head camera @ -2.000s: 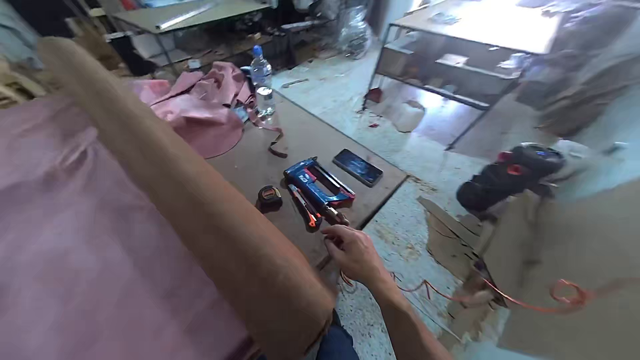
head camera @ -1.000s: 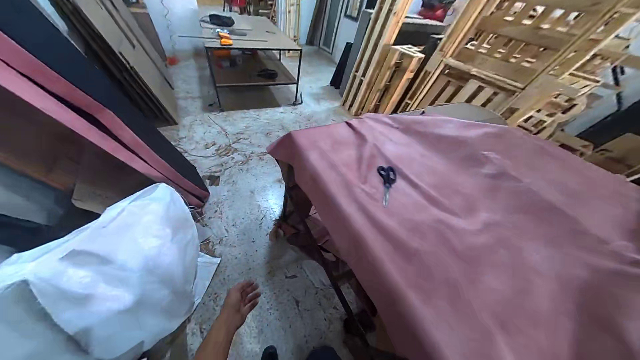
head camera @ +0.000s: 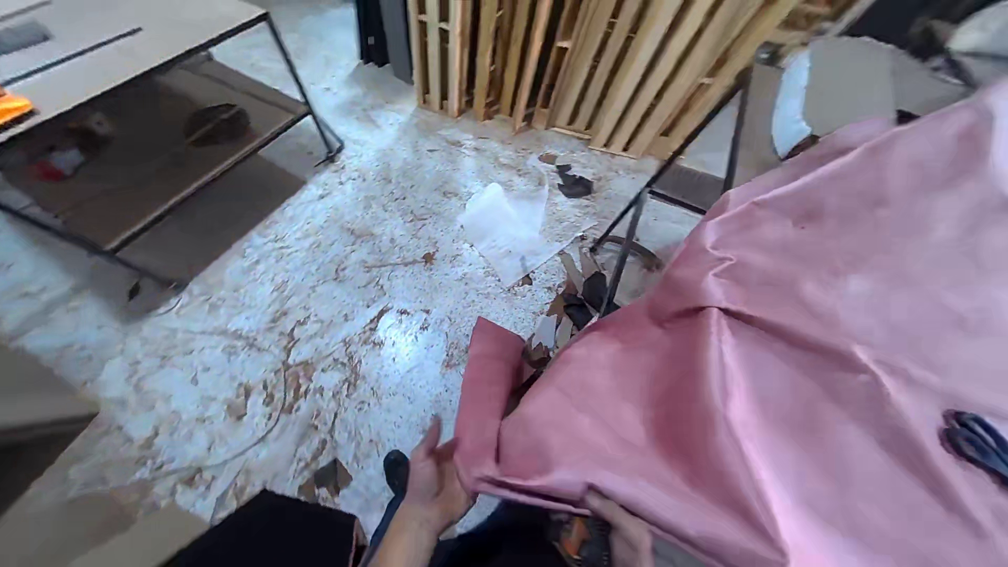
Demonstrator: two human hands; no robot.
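Note:
A large sheet of pink leather-like material [head camera: 598,417] drapes over the right side, with its near left corner folded into a narrow flap [head camera: 488,386]. My left hand [head camera: 441,484] is at that corner, its fingers against the flap's lower left edge and its thumb raised apart; whether it grips is unclear. Farther right, my right hand [head camera: 622,528] pinches the sheet's near edge, thumb on top and fingers hidden below. Beside it, under the edge, shows a blurred orange and black object [head camera: 576,538]. Scissors with dark handles [head camera: 976,445] lie on the sheet at the far right.
A metal-framed table with a lower shelf [head camera: 197,47] stands at the upper left. Wooden slatted frames [head camera: 551,63] lean at the back. Scraps and a white sheet [head camera: 512,228] lie on the dusty floor. A thin metal frame [head camera: 630,236] stands beside the pink sheet.
The view has swung greatly. One second ago a single hand hung over the floor, apart from the pink sheet; now both hands are at its near edge, the right one holding it.

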